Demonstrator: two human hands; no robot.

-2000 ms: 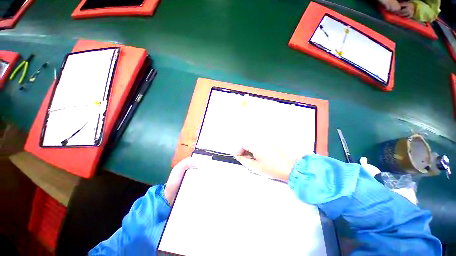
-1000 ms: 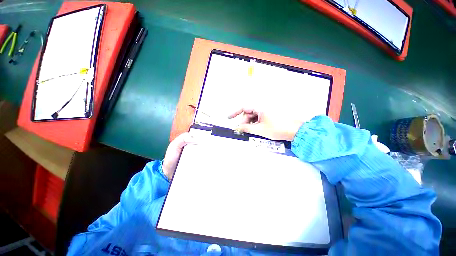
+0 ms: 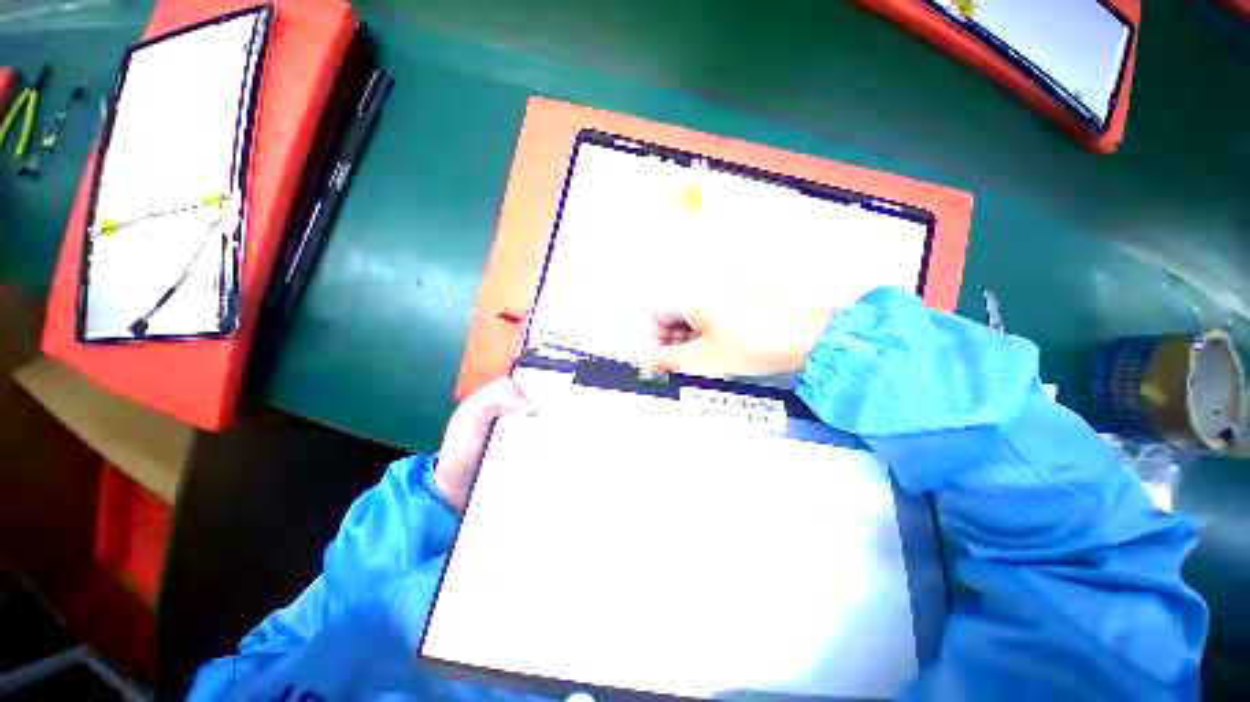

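A white-faced panel (image 3: 672, 549) with a dark border lies nearest me, its far edge over the near edge of a black-framed white backlight unit (image 3: 768, 233). That unit lies on an orange-red foam pad (image 3: 500, 261). My left hand (image 3: 480, 425) holds the near panel at its far left corner. My right hand (image 3: 727, 336) has its fingertips on the dark circuit strip (image 3: 603, 373) along the joint; whether they pinch anything is too blurred to tell. A white label (image 3: 733, 403) shows on the strip, right of the fingertips.
Left, another white unit (image 3: 172, 165) with a cable lies on a red pad, a black bar (image 3: 329, 192) beside it. Pliers (image 3: 22, 117) lie far left. A tape roll or can (image 3: 1179, 391) stands right. A carton (image 3: 117, 412) is lower left. Another unit (image 3: 1049, 48) lies upper right.
The camera view has shifted down toward the near panel. My right hand has moved from the panel's edge onto the strip, and the white label has come into view. My left hand keeps its hold.
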